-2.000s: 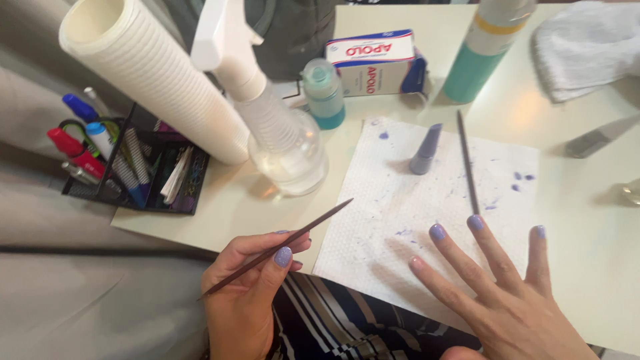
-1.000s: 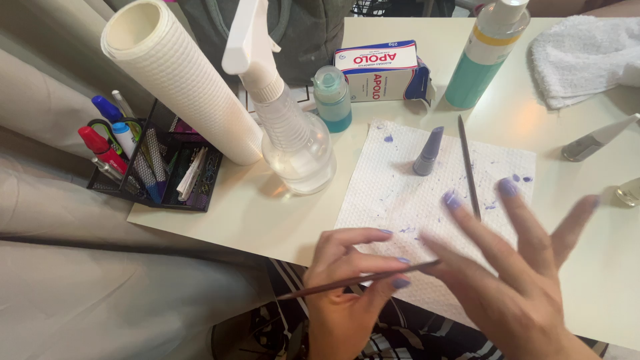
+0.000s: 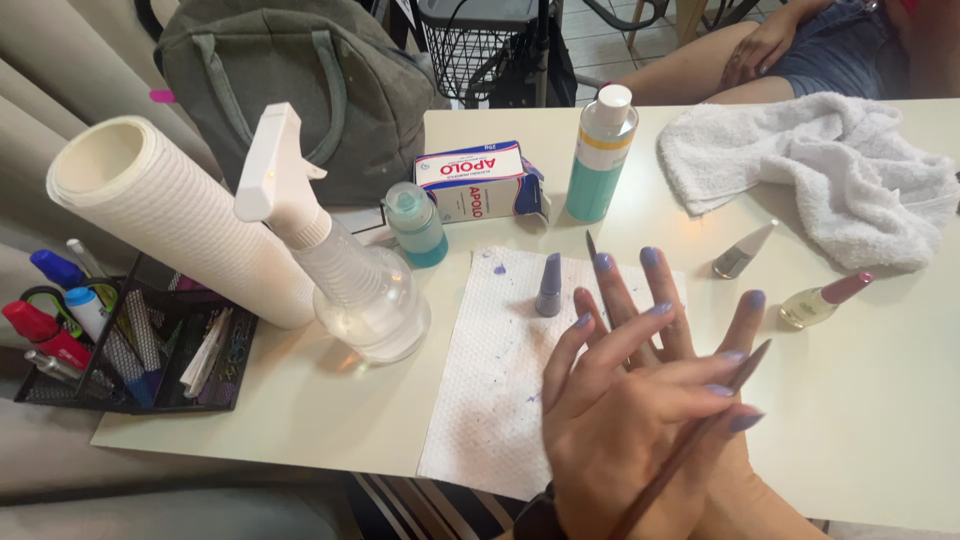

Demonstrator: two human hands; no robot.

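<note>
My left hand (image 3: 626, 427) holds a thin dark pointed stick (image 3: 679, 457) between thumb and fingers and lies across my right hand. My right hand (image 3: 675, 330) is spread palm down beneath it, its purple-painted nails showing. Both hands are over the right part of a paper towel (image 3: 480, 390) spotted with purple. A second slim dark stick (image 3: 591, 244) lies on the towel, mostly hidden by my fingers. The purple nail polish bottle (image 3: 550, 285) stands left of my fingertips. To the right are a grey polish bottle with a white cap (image 3: 745, 251) and a clear one with a pink cap (image 3: 823, 300).
Left stand a spray bottle (image 3: 371, 300), a paper towel roll (image 3: 195, 232) and a mesh desk organizer (image 3: 180, 401). Behind are a small teal-liquid bottle (image 3: 416, 229), a cotton box (image 3: 480, 199), a larger teal-liquid bottle (image 3: 596, 169), a white towel (image 3: 817, 165) and a grey bag (image 3: 300, 97). A person sits beyond the table.
My left hand, with the stick, has moved right and now lies over my right hand. The view has tilted up, showing more of the room.
</note>
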